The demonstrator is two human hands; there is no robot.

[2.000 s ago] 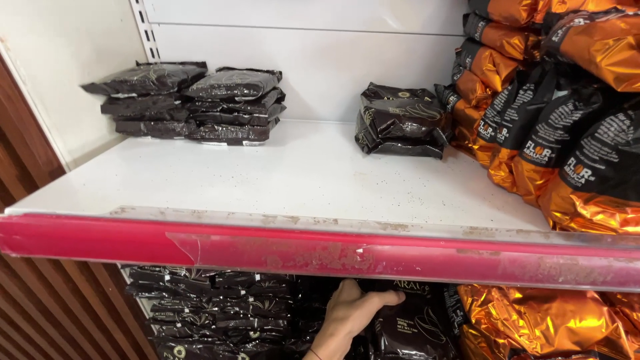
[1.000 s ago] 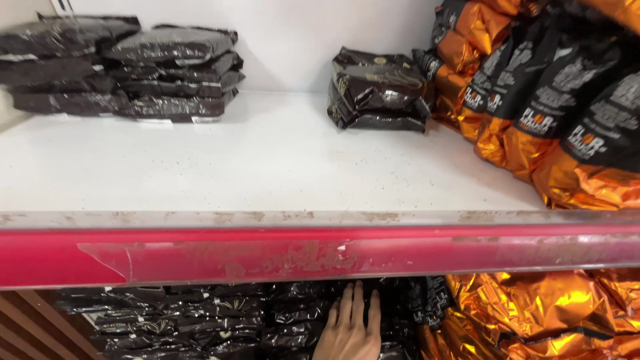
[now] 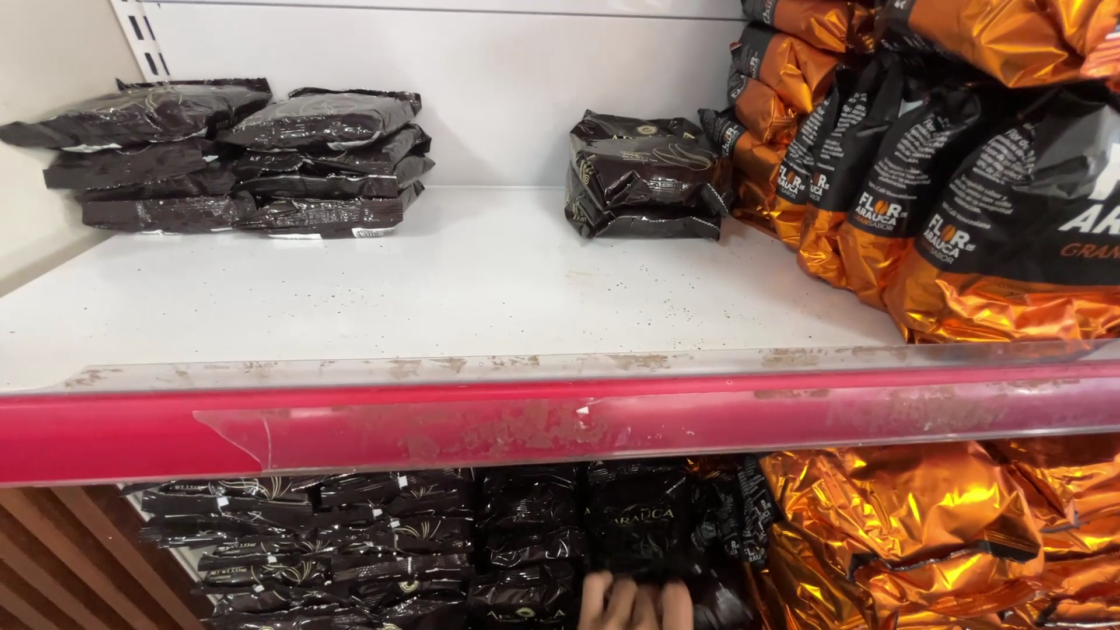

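Note:
One bare hand shows at the bottom edge, only its fingers, slightly blurred; I take it for my left hand. Its fingertips lie against the dark coffee bags stacked on the lower shelf, and whether they grip one is hidden. My other hand is out of the frame. On the upper white shelf, a small pile of dark bags sits beside the orange and black coffee bags. Two more piles of dark bags stand side by side at the left.
A red price rail with worn clear plastic runs across the upper shelf's front, above the hand. Orange foil bags fill the lower shelf's right side, close to the hand. Dark specks dot the white shelf. Brown slats stand lower left.
The hand has moved down, from just beneath the red rail to the bottom edge of the view. The piles on the upper shelf stand as before.

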